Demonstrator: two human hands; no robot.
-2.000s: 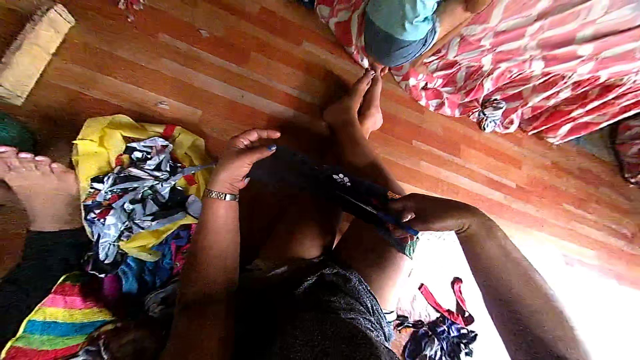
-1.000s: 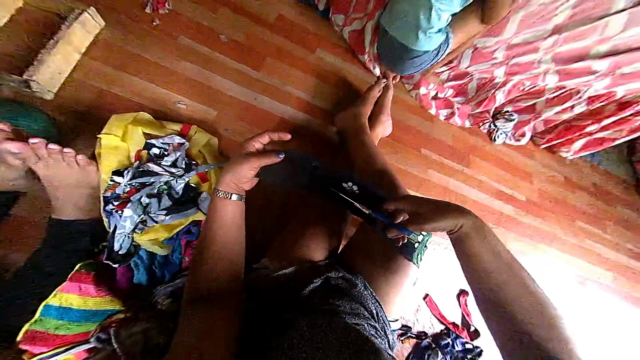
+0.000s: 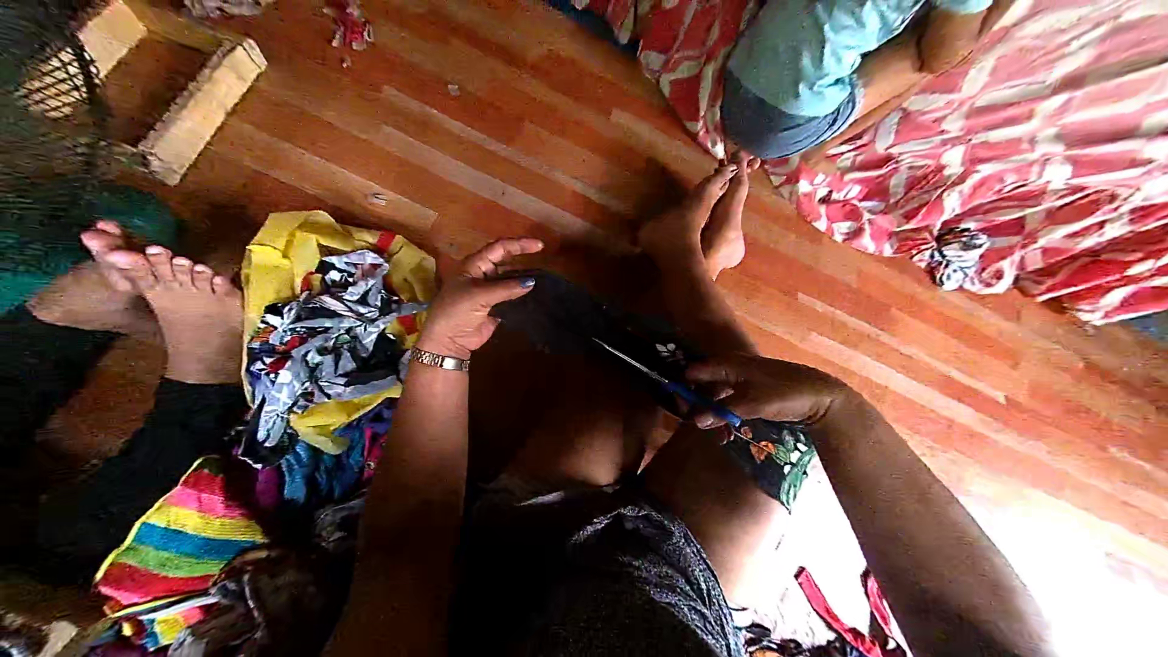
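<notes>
A strip of black cloth with a floral print (image 3: 771, 456) stretches between my two hands above my legs. My left hand (image 3: 474, 297), with a metal watch at the wrist, pinches its far left end between thumb and fingers. At the cloth's right part is my right hand (image 3: 753, 388), its fingers closed around the fabric and a slim tool with a blue handle (image 3: 698, 400). The tool's thin metal shaft points up and left along the cloth; its exact kind cannot be told.
Left of my left arm lies a yellow bag (image 3: 283, 246) with grey fabric scraps (image 3: 338, 328), above a striped knitted cloth (image 3: 187, 534). A person's bare foot (image 3: 182, 301) is beside it. A wooden frame (image 3: 205, 109) lies upper left. Another person (image 3: 803, 73) sits near red patterned fabric (image 3: 1031, 128).
The slim tool's metal shaft shows more plainly now. Both hands keep hold of the cloth. The view has shifted somewhat to the left.
</notes>
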